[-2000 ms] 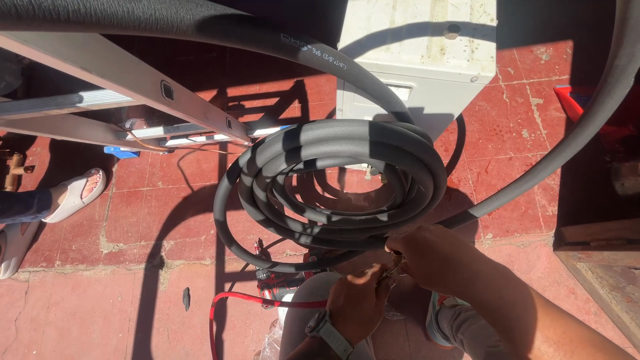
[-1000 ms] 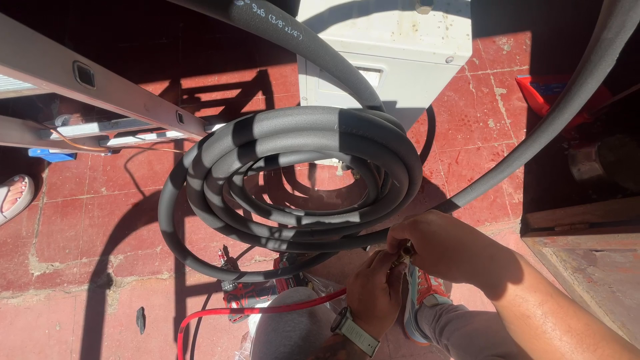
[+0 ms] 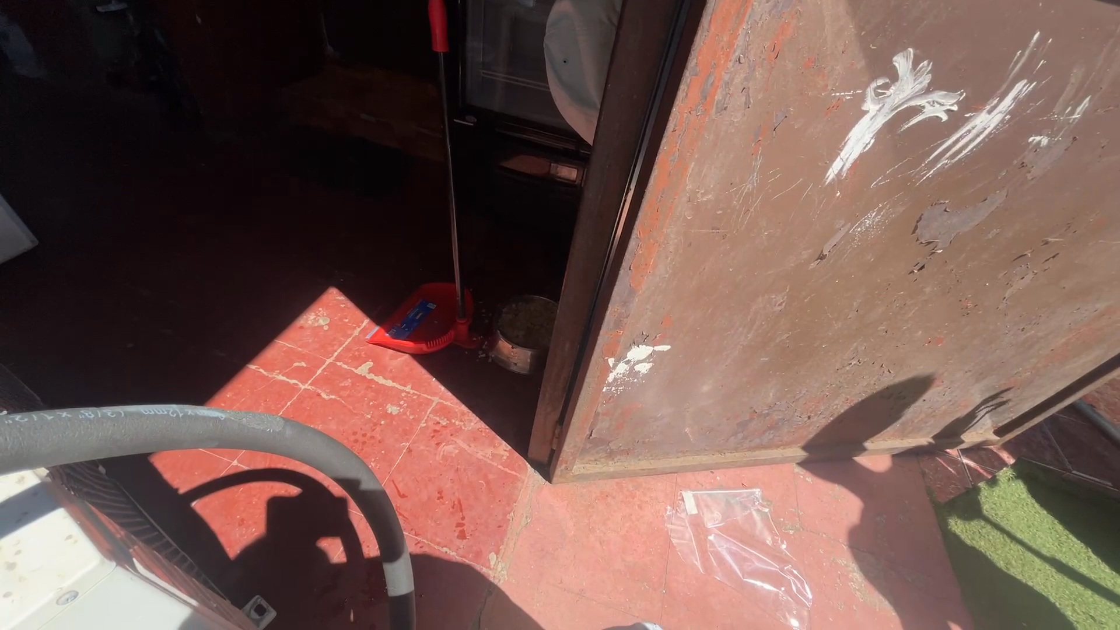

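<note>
Neither my left hand nor my right hand shows in the head view. A grey foam-insulated pipe (image 3: 262,430) enters at the left edge, arches over the lower left and bends down out of the bottom edge; it bears printed writing. Beneath it at the lower left is part of a white metal housing (image 3: 66,551). The coil of pipe is out of view.
A peeling brown metal door (image 3: 840,262) fills the right. Near its edge, on red tiles, are a red long-handled dustpan (image 3: 429,319) and a round metal bowl (image 3: 523,337). A clear plastic bag (image 3: 739,551) lies below the door, left of green artificial turf (image 3: 1041,542).
The view has swung far to the right. Both hands, together beside the pipe coil in the earlier frames, have gone out of view, as have the coil and the ladder.
</note>
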